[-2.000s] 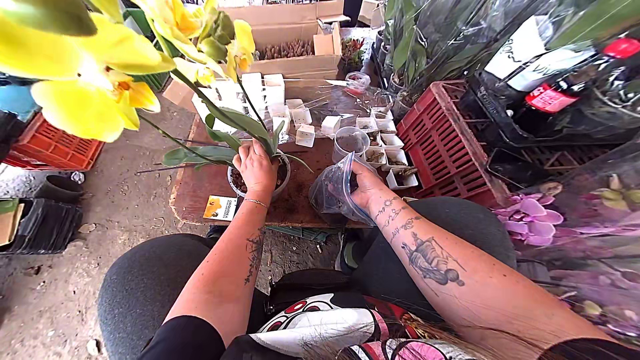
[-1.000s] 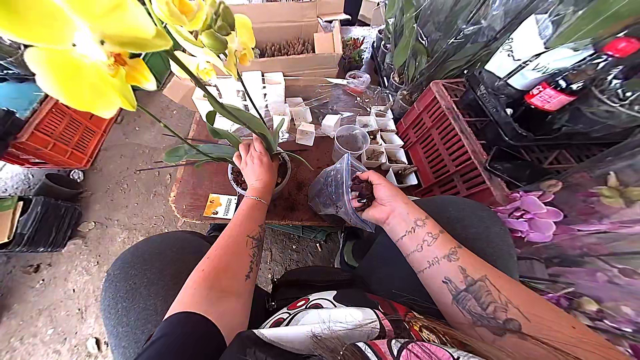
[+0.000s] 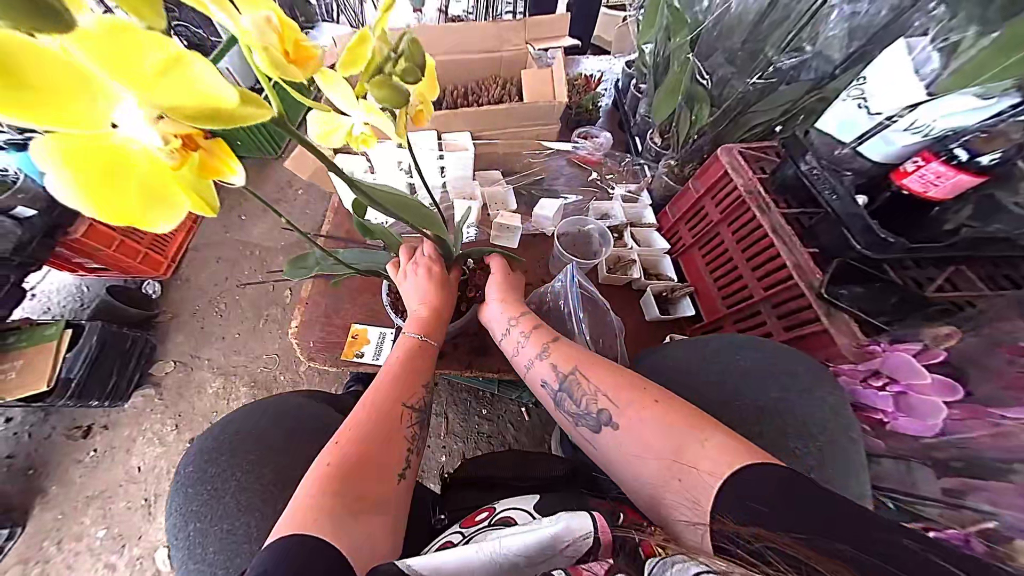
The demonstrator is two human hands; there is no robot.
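A yellow orchid plant [image 3: 400, 200] stands in a clear pot [image 3: 460, 324] of dark bark chips at the near side of the wooden board. My left hand [image 3: 426, 288] rests at the base of its leaves, fingers bent down over the pot; whether it grips the stem is hidden. My right hand [image 3: 502, 286] is at the pot's right side, fingertips at the bark, and what it may hold is hidden. Right of it stands a clear plastic bag [image 3: 582, 308], its contents hard to see. Behind the bag is an empty clear plastic cup [image 3: 582, 242].
Small white square pots [image 3: 620, 266] stand beside a red plastic crate [image 3: 752, 248] on the right. A card with a flower picture [image 3: 370, 344] lies left of the pot. Behind are a cardboard box [image 3: 496, 104] and wrapped plants. Orchid blooms hang at upper left.
My right hand was at the clear bag, then held dark bark chips above its edge. It has moved left to the orchid's pot. My left hand has stayed at the plant's base.
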